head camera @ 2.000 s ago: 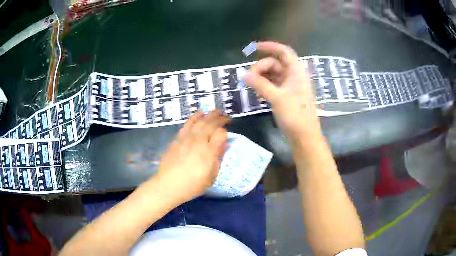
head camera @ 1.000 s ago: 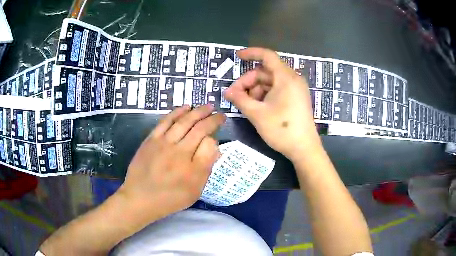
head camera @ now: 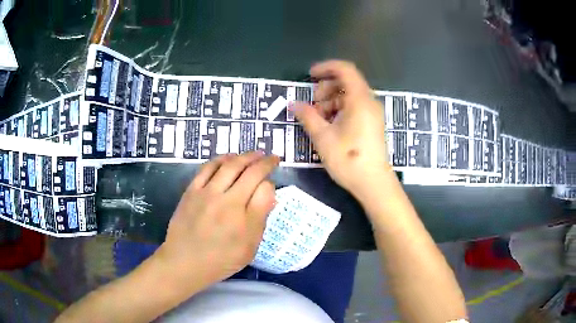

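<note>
The label strip [head camera: 218, 120] lies across the bench, with two rows of black-and-white labels. A small white sticker [head camera: 276, 108] sits tilted on an upper-row label. My right hand [head camera: 344, 123] is over the strip just right of this sticker, with thumb and index finger apart and the other fingers curled. I see nothing held in it. My left hand [head camera: 218, 214] is palm down, with fingertips at the strip's lower edge. The curled sticker sheet [head camera: 295, 232], with rows of pale blue print, comes out from under its thumb side, over the bench edge. The left thumb is hidden.
At left, more of the strip [head camera: 47, 189] folds over itself, some labels bearing pale blue patches. Wrinkled clear film [head camera: 60, 69] and orange tape [head camera: 103, 22] are on the dark green bench. A narrower run of labels [head camera: 534, 158] continues right. Red objects [head camera: 492, 254] show below the bench.
The sticker was at my right index fingertip two seconds ago; it now rests tilted on an upper label. My right hand has come down. The view has shifted. My left hand stays by the sheet.
</note>
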